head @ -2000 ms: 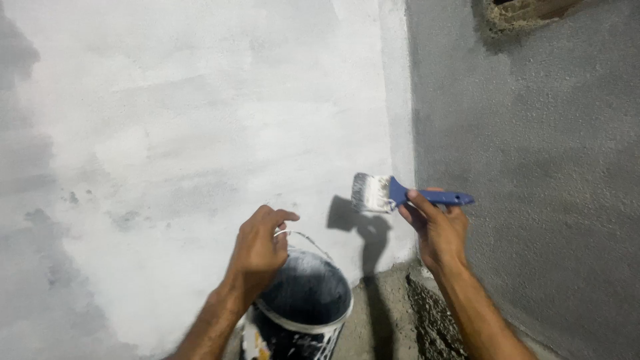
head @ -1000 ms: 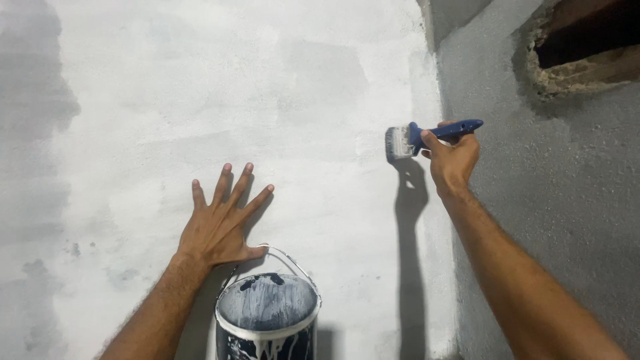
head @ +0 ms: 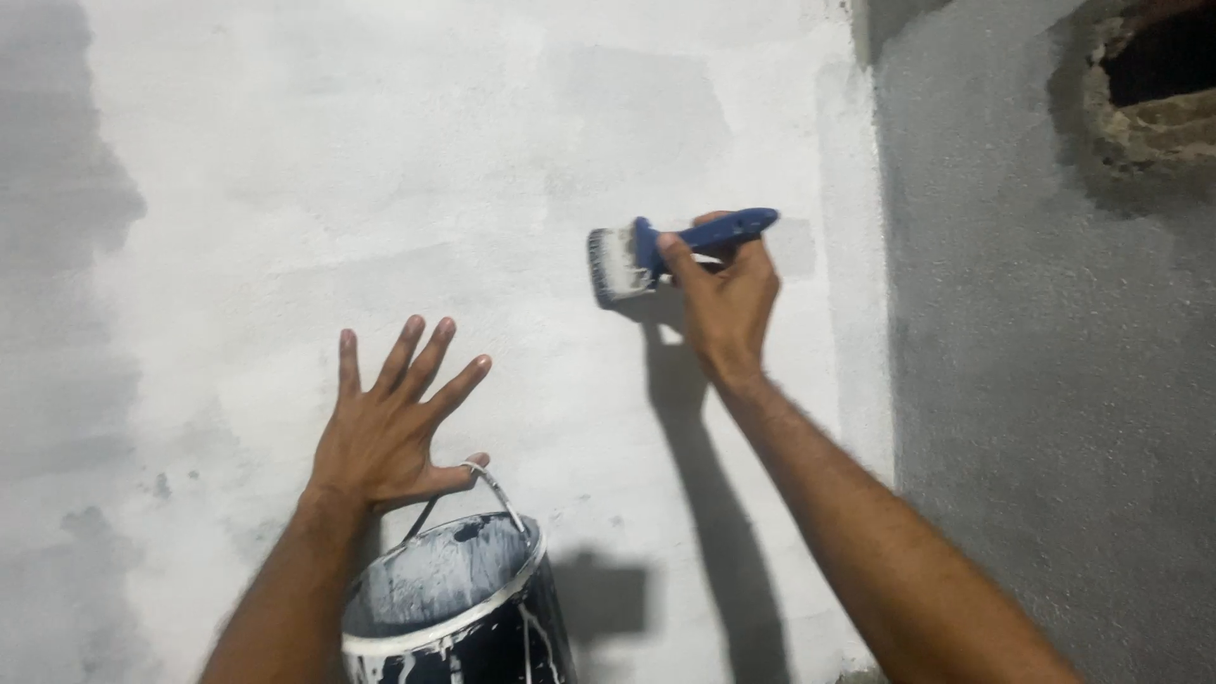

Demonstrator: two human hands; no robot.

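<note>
My left hand (head: 389, 432) is spread flat against the white-painted wall (head: 427, 171), and the wire handle of a paint bucket (head: 446, 617) hangs from its thumb. The dark bucket has white drips outside and a paint-smeared inner wall; how much paint it holds is hidden. To the right and higher up, my right hand (head: 731, 299) grips a paintbrush (head: 708, 242) by its blue handle. White paint coats the brush's bristles, which point left at the wall; whether they touch it I cannot tell.
A grey rough wall (head: 1045, 399) meets the white one at a corner on the right. It has a broken-edged hole (head: 1159, 76) at the top right. Darker grey patches show along the white wall's left side.
My left hand, fingers bent beside the bucket two seconds ago, is now spread on the wall. The brush has moved left, away from the corner, since one second ago.
</note>
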